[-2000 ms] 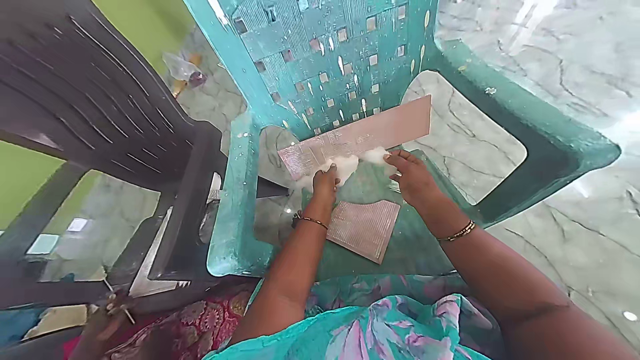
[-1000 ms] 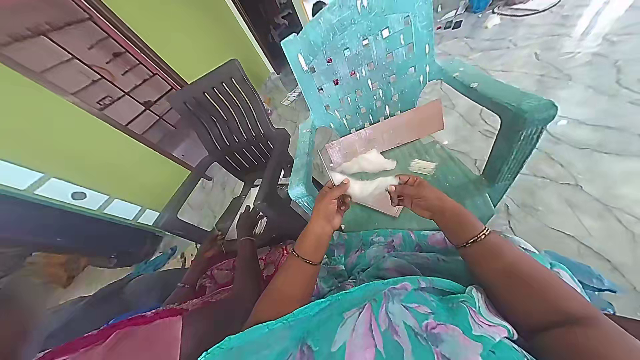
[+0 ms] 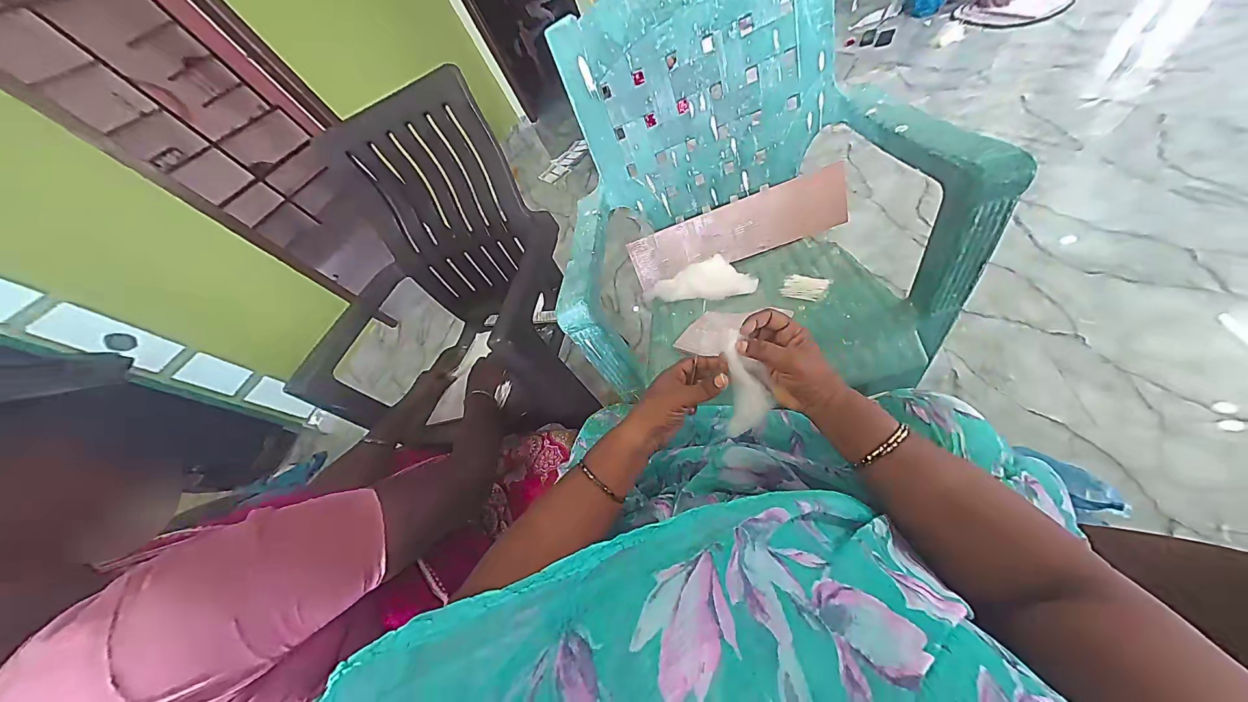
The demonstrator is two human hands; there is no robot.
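My right hand (image 3: 792, 369) pinches a thin, loose tuft of white cotton (image 3: 750, 395) that hangs down over my lap. Just left of it, my left hand (image 3: 681, 392) has its fingers bent close together near the tuft; whether it grips any fibres cannot be told. On the seat of the teal plastic chair (image 3: 863, 327), beyond my hands, lies a larger wad of cotton (image 3: 707, 280). A small bundle of thin white sticks (image 3: 805, 287) is to its right. A long pinkish board (image 3: 751, 220) leans at the chair's back, and a smaller pinkish piece (image 3: 704, 334) lies nearer to me.
At my left sits another person in a pink sleeve (image 3: 253, 575), whose hands (image 3: 458, 390) hold something white by a dark plastic chair (image 3: 439, 195). The teal chair's armrest (image 3: 946, 146) rises at the right. Marbled floor (image 3: 1121, 292) extends beyond it.
The cotton stretched sideways between my two hands a second ago now hangs downward from my right hand. The view has swung up and left since the earliest frame, showing the other person.
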